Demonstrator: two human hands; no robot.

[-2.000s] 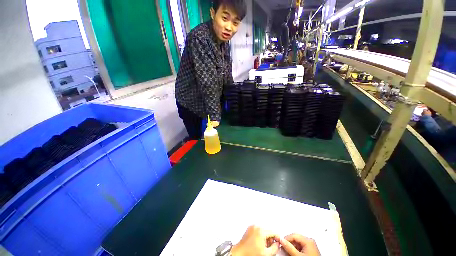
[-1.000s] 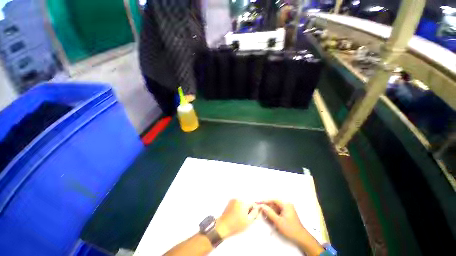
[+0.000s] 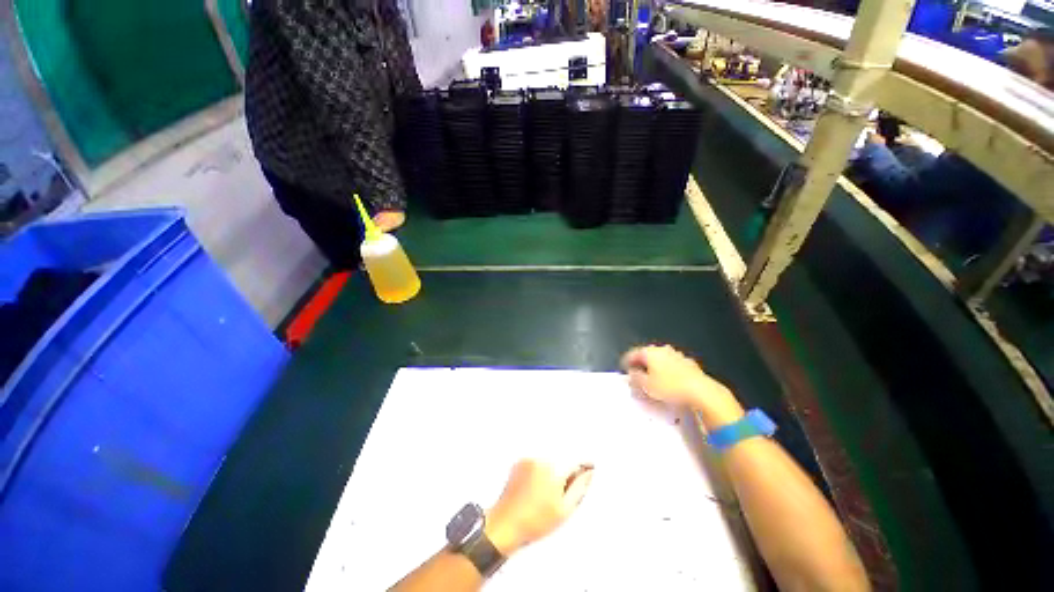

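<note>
A white sheet (image 3: pixel 462 422) lies on the dark green bench in front of me. My left hand (image 3: pixel 536 500), with a dark watch on the wrist, is over the middle of the sheet. Its fingers are closed on a small dark piece (image 3: pixel 581 472), too small to name. My right hand (image 3: pixel 666 376), with a blue wristband, is at the sheet's far right corner. Its fingers are bent and slightly blurred; whether they hold anything does not show. A clear bottle with yellow liquid (image 3: pixel 393 278) stands upright beyond the sheet.
Stacked black trays (image 3: pixel 543 156) stand at the bench's far end before a white case (image 3: pixel 537 64). A person (image 3: pixel 324 116) stands at the far left, a hand near the bottle. A blue crate (image 3: pixel 127 382) is left, a cream metal post (image 3: pixel 815 162) right, beside a dark green channel (image 3: pixel 855 335).
My hands were together over the sheet. My right hand has moved away to the far right corner, while my left stays over the middle. The view has shifted too.
</note>
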